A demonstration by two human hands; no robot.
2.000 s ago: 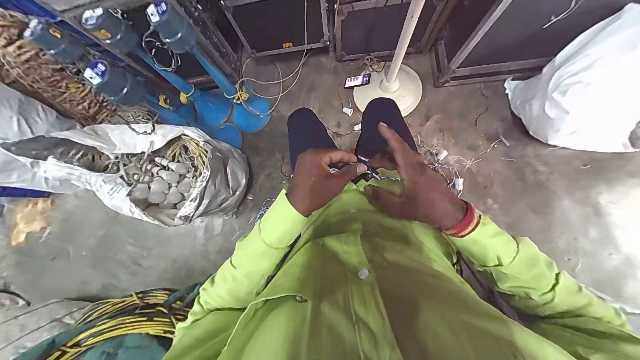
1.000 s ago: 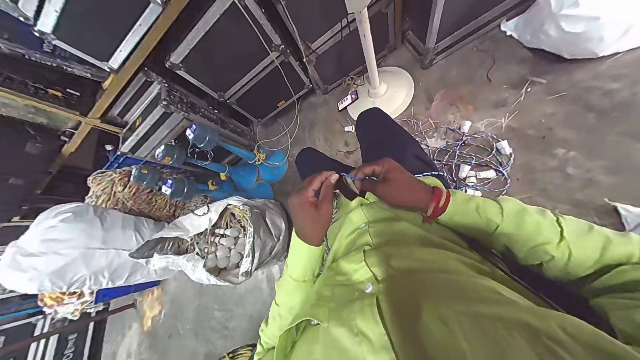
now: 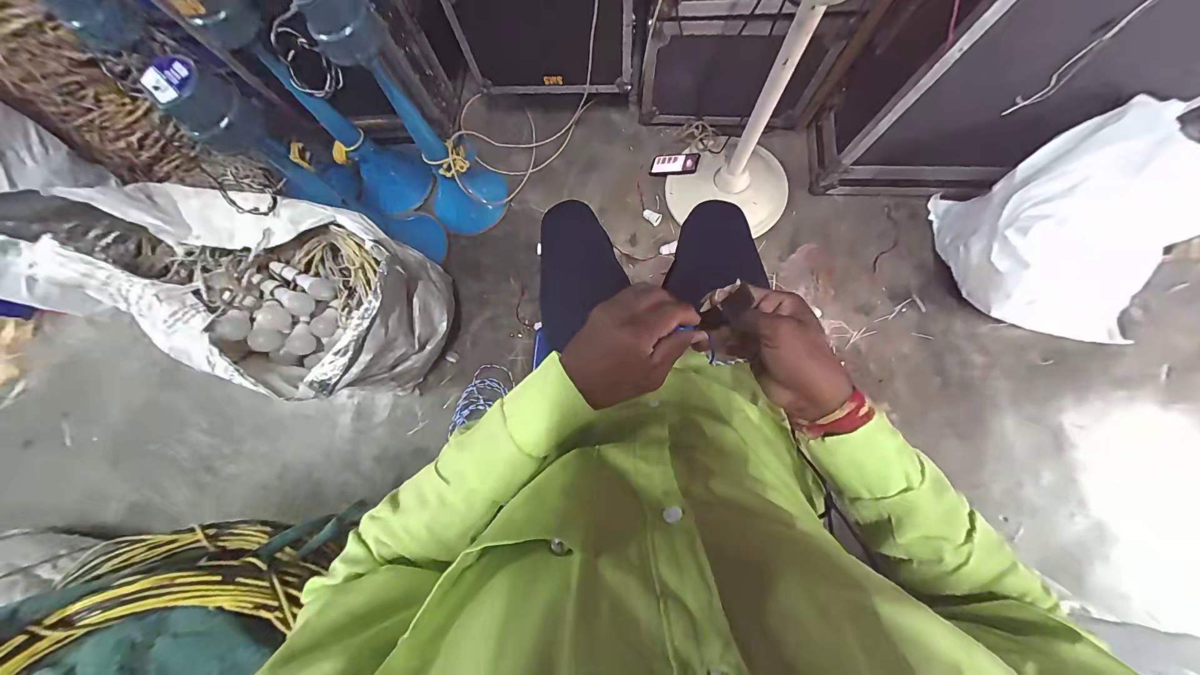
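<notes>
My left hand (image 3: 630, 345) is closed at my lap, a bit of blue wire (image 3: 692, 330) pinched between thumb and fingertips. Close on its right, my right hand (image 3: 797, 349), with a red band at the wrist, holds a small dark flat piece (image 3: 731, 307) whose kind I cannot tell. The blue wire runs between the two hands, partly hidden by the fingers. Blue and white twisted wire (image 3: 480, 398) lies beside my left forearm.
An open white sack of light bulbs (image 3: 295, 328) stands left, near blue pedestal stands (image 3: 469, 199). Ahead are a phone (image 3: 674, 165), a cream pole base (image 3: 764, 192) and black cases (image 3: 544, 47). A white sack (image 3: 1041, 225) lies right, yellow-black cable (image 3: 187, 600) lower left.
The view has swung since one second ago. A dark flat piece now shows in my right hand. The heap of wire seen on the floor one second ago is out of sight.
</notes>
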